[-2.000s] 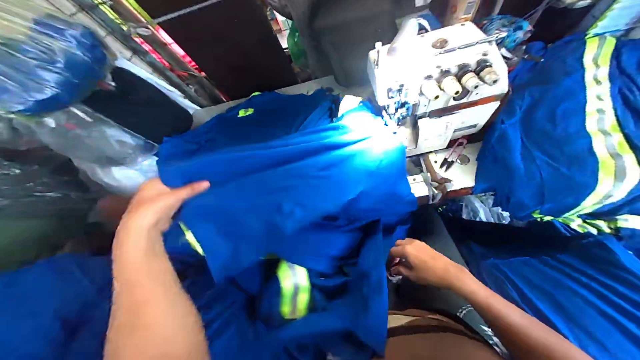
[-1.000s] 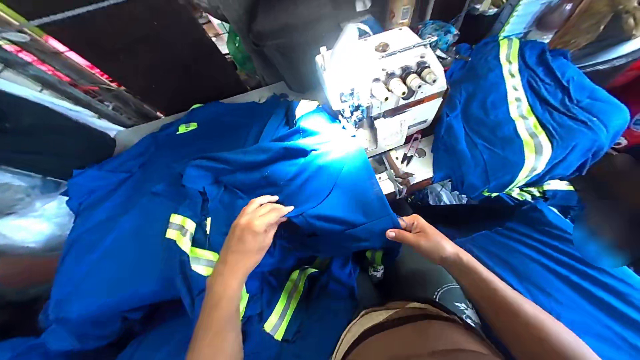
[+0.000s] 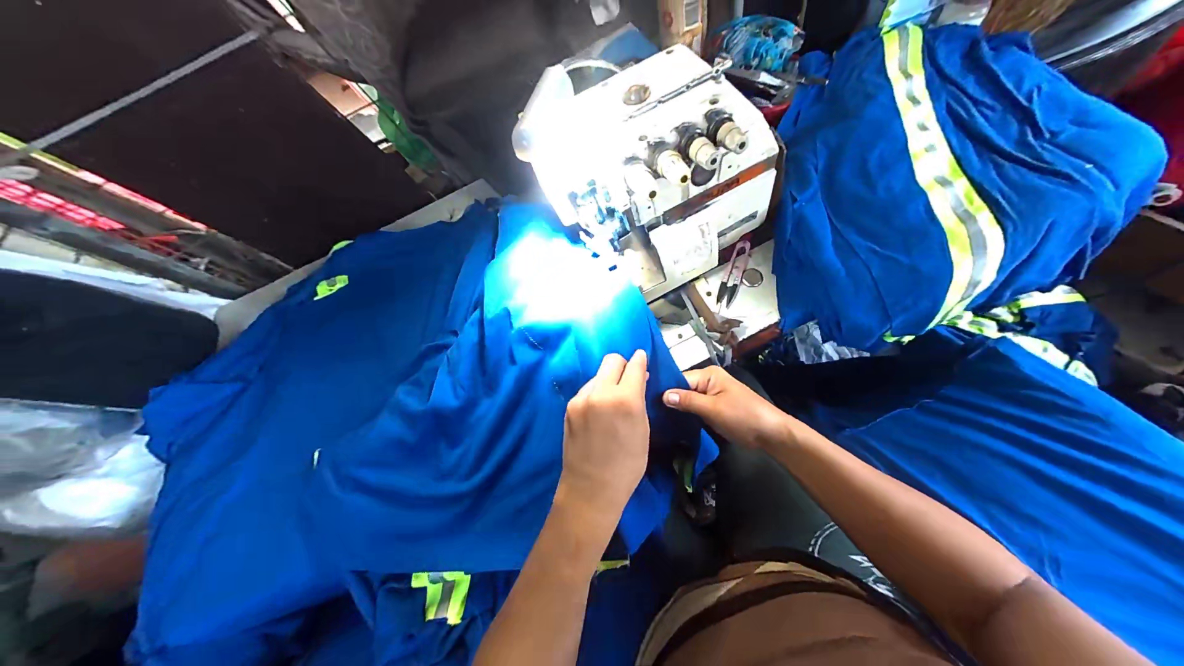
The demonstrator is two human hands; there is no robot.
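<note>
Blue fabric of a garment [image 3: 435, 444] with reflective tape lies spread over the sewing table, its upper part in bright lamp light at an overlock sewing machine [image 3: 666, 166]. My left hand [image 3: 608, 416] pinches the cloth near its right side, fingertips together. Just right of it, my right hand [image 3: 726, 404] holds the fabric's edge between thumb and fingers. Glare hides the cloth at the machine's needle area. Pink-handled thread snips [image 3: 735, 273] lie on the table right of the machine.
A pile of blue garments with yellow and silver tape [image 3: 934, 185] stands at the right. More blue cloth [image 3: 1027, 472] hangs below it. Clear plastic [image 3: 83, 472] is at the far left, and a dark panel [image 3: 157, 120] rises behind the table.
My left hand has moved right across the cloth, from far left to beside my right hand, and now pinches the fabric. The cloth is arranged differently. The view has shifted.
</note>
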